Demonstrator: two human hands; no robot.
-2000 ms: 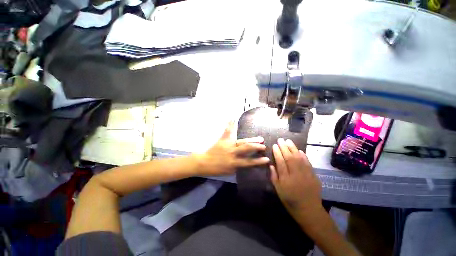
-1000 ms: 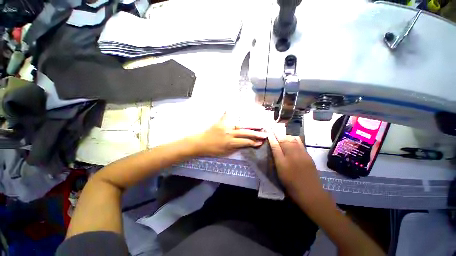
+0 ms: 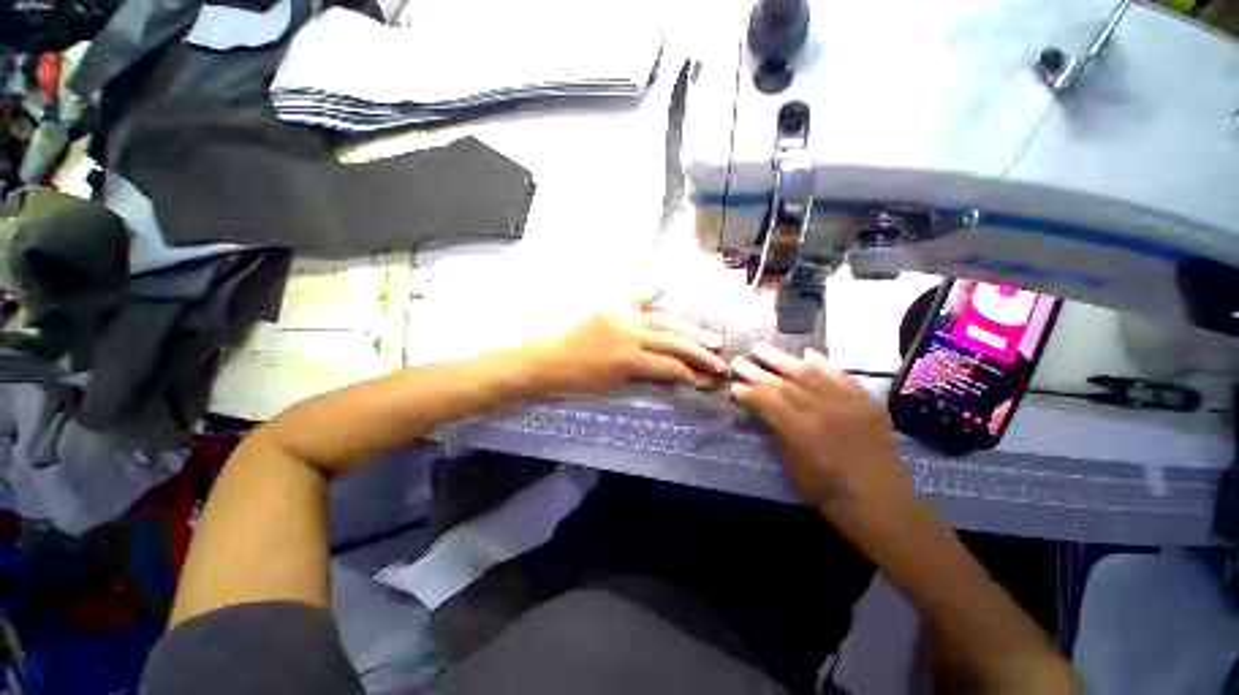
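A small greyish fabric piece (image 3: 754, 321) lies flat on the machine bed by the needle, its upper end close to the presser foot (image 3: 799, 302). It is washed out by glare and partly covered by my hands. My left hand (image 3: 650, 348) lies palm down on its left part, fingers pointing right. My right hand (image 3: 813, 414) presses on its lower right part with the fingers bent. The fingertips of both hands nearly meet. The sewing machine head (image 3: 1006, 149) is above the work.
A lit smartphone (image 3: 976, 356) and a slim black tool (image 3: 1144, 392) lie at right. A dark grey piece (image 3: 449, 197) and a stack of white pieces (image 3: 462, 68) lie at upper left, with a fabric heap (image 3: 82, 258) beyond. A printed ruler band (image 3: 584, 432) runs along the front edge.
The dark fabric that hung over the front edge is no longer seen there; a paler, greyish surface shows under my hands. My right hand has shifted slightly right, its fingers more bent.
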